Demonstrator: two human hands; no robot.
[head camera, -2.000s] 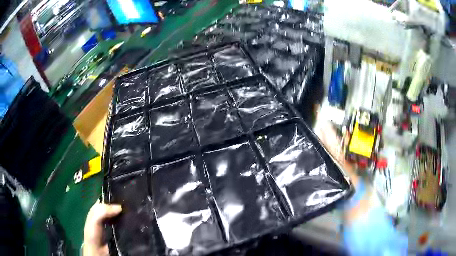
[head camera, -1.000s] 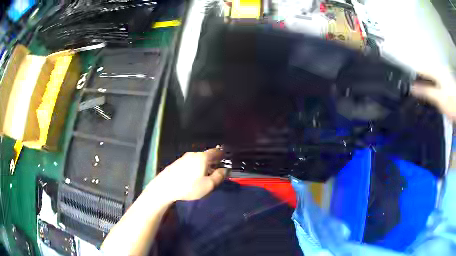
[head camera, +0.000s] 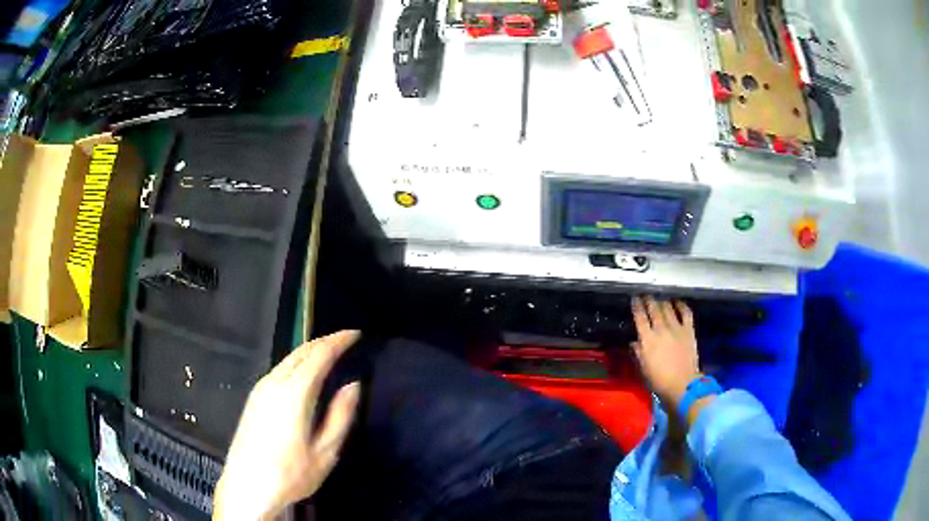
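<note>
A black tray-like slab (head camera: 540, 310) with small bright specks lies low under the front edge of the white machine (head camera: 448, 224), mostly in shadow. My right hand (head camera: 667, 346) lies on it with fingers stretched out, fingertips at the machine's lower edge; no grip is visible. My left hand (head camera: 290, 427) is over the bench's edge at lower left, thumb apart from the curled fingers, with nothing seen in it.
The machine has a lit display (head camera: 623, 216), coloured buttons and red-clamped fixtures (head camera: 759, 92). A black parts tray (head camera: 219, 244) and a carton of yellow batteries (head camera: 87, 244) lie left on the green mat. Red (head camera: 570, 389) and blue (head camera: 876, 356) bins stand below the machine.
The large black tray first held up in both hands has gone down below the machine's front. My right hand has moved in from the far right; my left has moved left and down.
</note>
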